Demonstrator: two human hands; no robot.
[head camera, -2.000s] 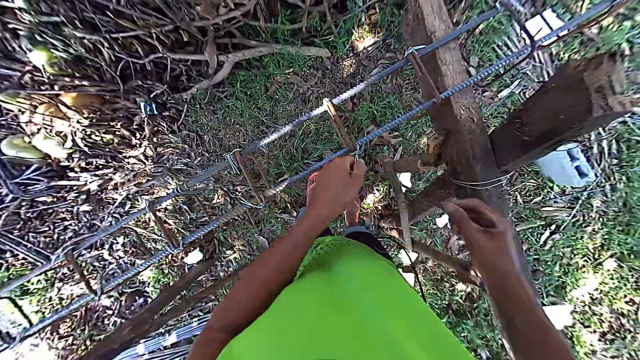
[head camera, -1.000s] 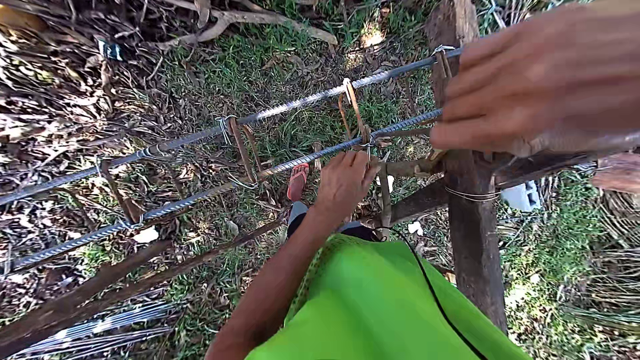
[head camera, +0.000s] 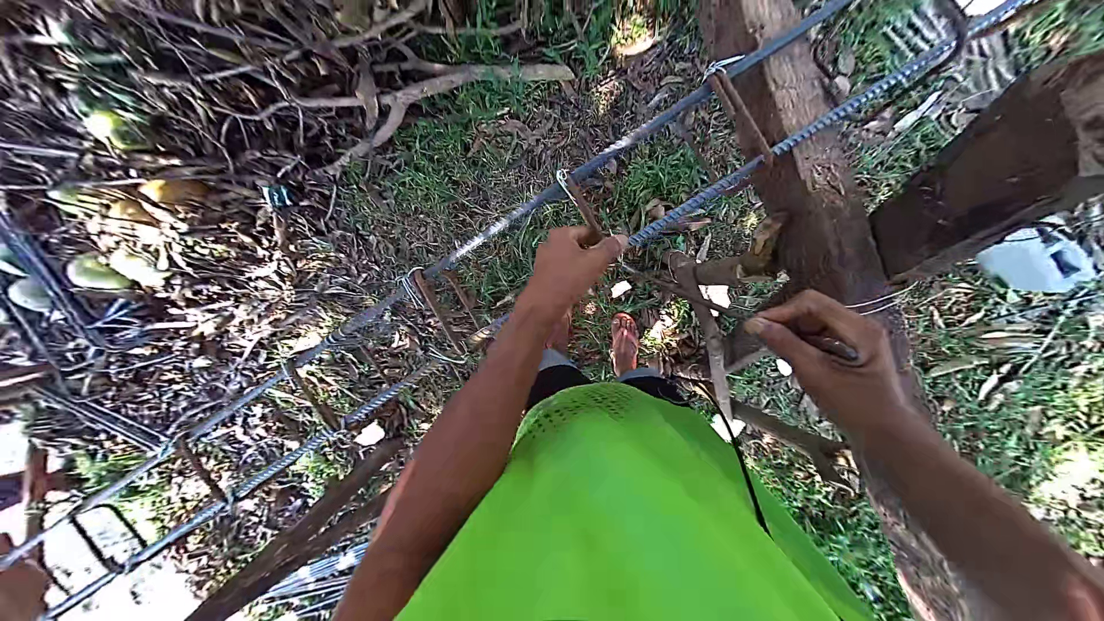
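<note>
Two long ribbed steel reinforcing bars run diagonally, the upper bar (head camera: 517, 211) and the lower bar (head camera: 690, 205), with rusty stirrups (head camera: 438, 310) across them bound by wire. My left hand (head camera: 573, 263) is closed around the corner of a rusty stirrup (head camera: 580, 205) at the lower bar. To the right, below the bars, my right hand (head camera: 824, 349) has its fingers curled around a small metal tool, partly hidden by the palm. A thin tie wire (head camera: 668, 283) stretches from near my left hand toward my right fingertips.
A wooden post (head camera: 819, 198) and a thick beam (head camera: 975, 172) stand at the right, near a pale block (head camera: 1035, 259). Branches (head camera: 448, 82) and coconuts (head camera: 95, 272) lie at upper left. Another person's hand (head camera: 21, 578) touches the bars at lower left. More bars (head camera: 319, 573) lie below.
My right hand, above the bars at the right one second ago, is now lower, beside the post. My left hand stays at the stirrup on the lower bar. The view has turned.
</note>
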